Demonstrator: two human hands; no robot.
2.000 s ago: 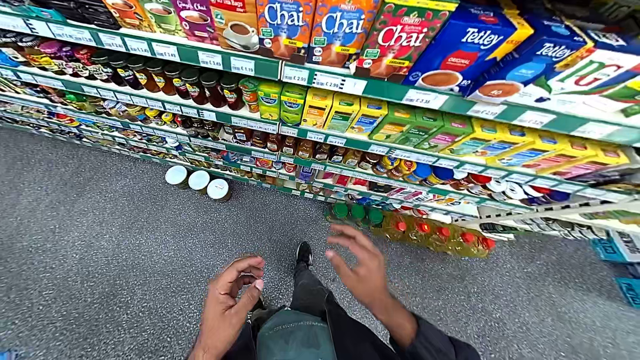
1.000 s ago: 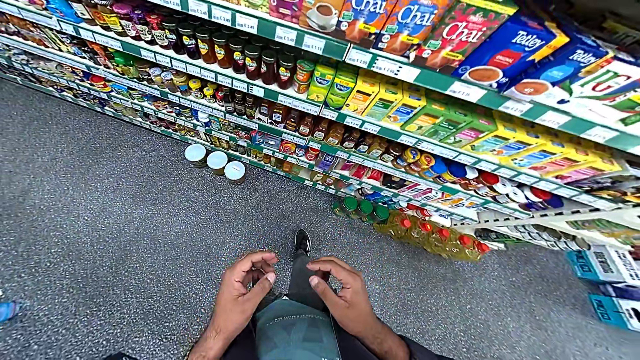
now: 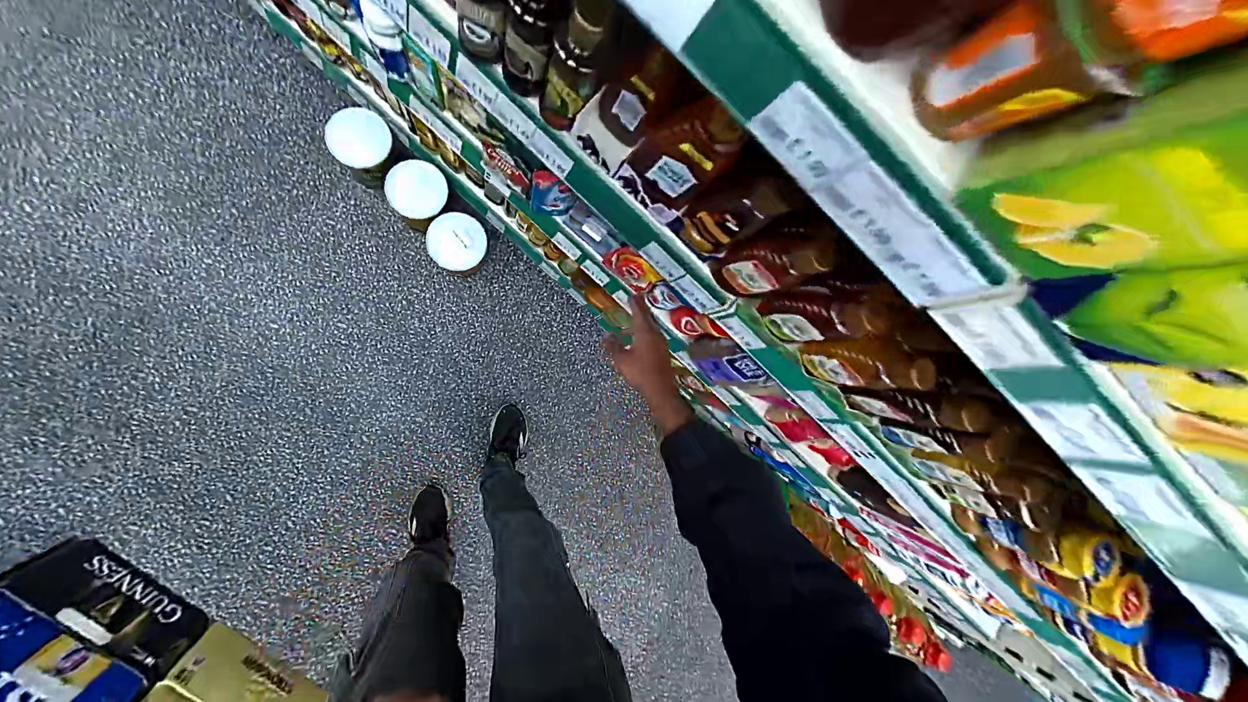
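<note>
My right hand (image 3: 645, 356), at the end of a dark sleeve, reaches to a low shop shelf. Its index finger is extended at the shelf edge, just below a red and yellow round package (image 3: 632, 267) and beside red-labelled packages (image 3: 694, 323). Whether the finger touches anything, I cannot tell. Nothing shows held in this hand. A purple package (image 3: 731, 369) lies on the shelf to the right of the hand. My left hand is not clearly in view; only a small patch of skin shows at the bottom edge, over my leg.
Shelves with sauce bottles (image 3: 780, 258) and green price-rail edges (image 3: 858, 185) slant along the right. Three white-lidded tubs (image 3: 416, 189) stand on the speckled floor (image 3: 244, 322) against the shelf base. Drink cartons (image 3: 107, 609) are at lower left. Bottles with red caps (image 3: 912, 632) stand low at right.
My right hand has moved from in front of my body out to the low shelf. My left hand has dropped out of clear view. The view has turned and come closer to the shelves.
</note>
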